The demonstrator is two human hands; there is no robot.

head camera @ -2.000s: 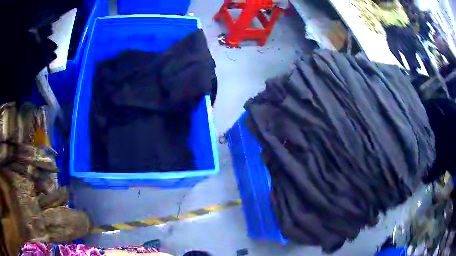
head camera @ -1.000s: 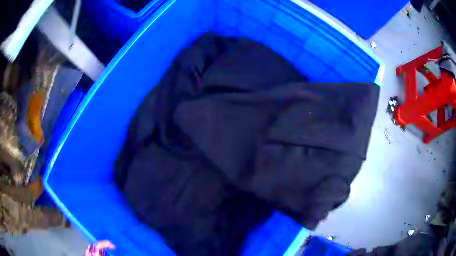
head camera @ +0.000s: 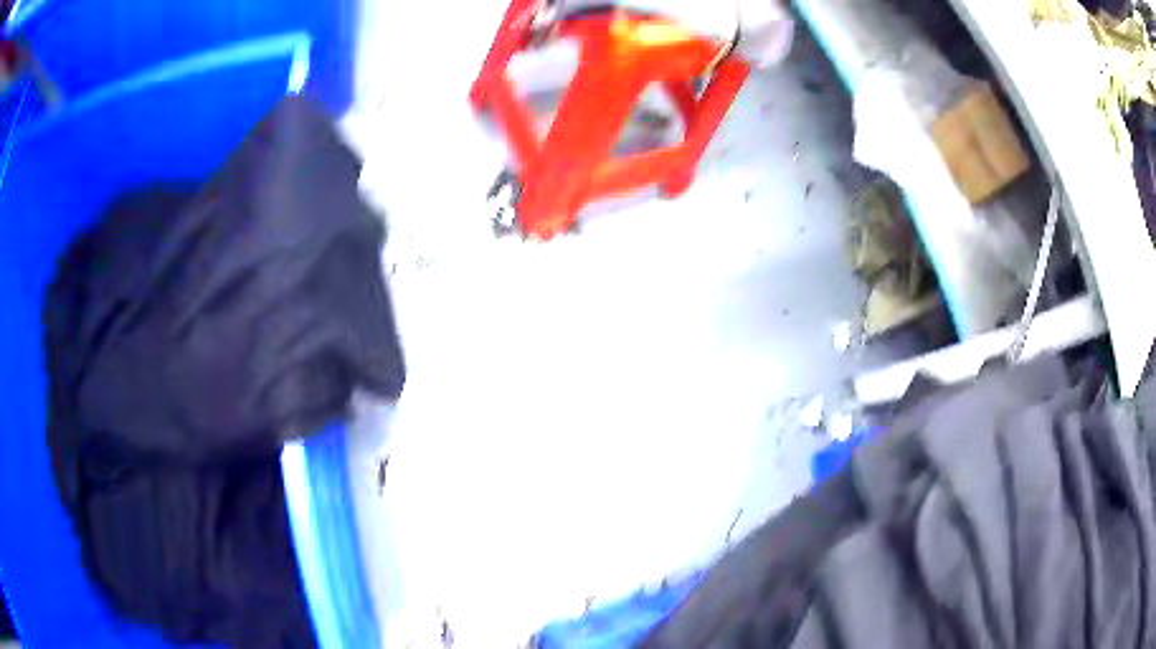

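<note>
Neither of my hands is in the picture. Dark garments [head camera: 228, 304] lie in a large blue crate [head camera: 332, 545] at the left. One dark piece hangs over the crate's right rim. A heap of dark grey garments [head camera: 963, 533], in long folds, lies at the lower right. A blue edge shows beside and under this heap.
A red metal stand [head camera: 596, 114] is on the pale, overexposed floor [head camera: 545, 380] at the top middle. A white table edge [head camera: 1065, 152] curves down the right side. Under it are a brown box [head camera: 979, 142] and crumpled olive cloth [head camera: 887, 254].
The view has swung to the right and the floor looks brighter. The crate now sits at the left edge, and the grey garment heap shows at the lower right. The pink cloth is out of view.
</note>
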